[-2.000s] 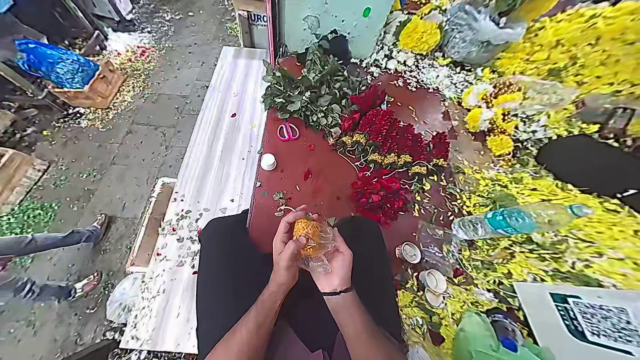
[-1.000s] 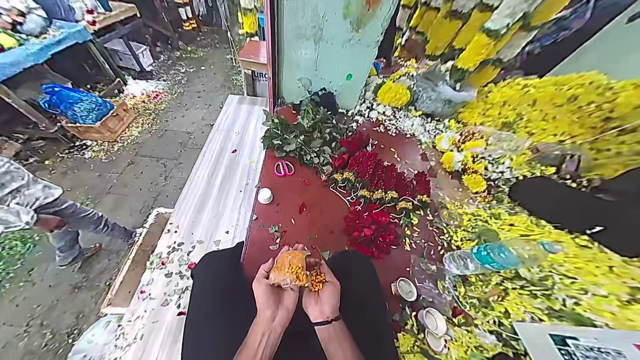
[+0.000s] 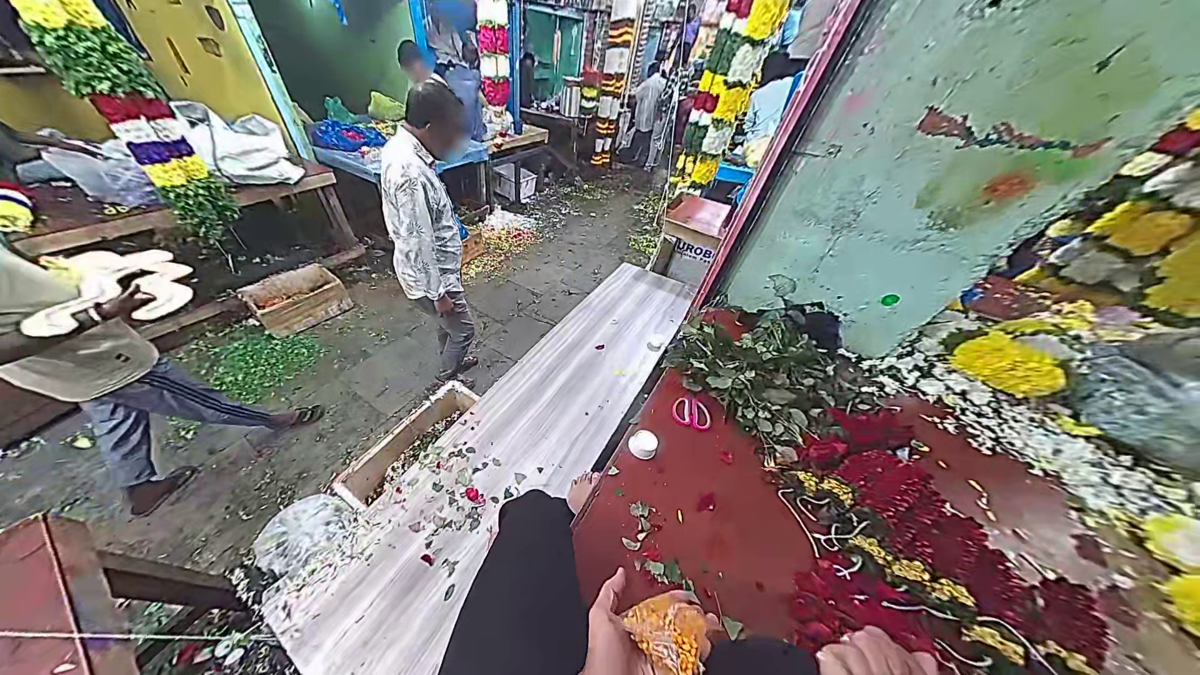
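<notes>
My left hand holds a small clear plastic bag of orange-yellow bits at the bottom of the view, above the red tabletop. My right hand is at the bottom edge, right of the bag and beside the red flower garlands; its fingers look curled and what they hold, if anything, is not clear. Pink-handled scissors lie on the red surface, with a round white spool or cap to their lower left. Leafy green stems are heaped behind them.
A white wood-grain board runs along the left side, scattered with leaves and petals. Beyond it are a wooden tray and a plastic bag. One person stands in the lane and another is at the far left. A green wall panel rises behind.
The view has swung up and left toward the lane. My hands were together at the bag; now my right hand is apart from it, over by the red flowers.
</notes>
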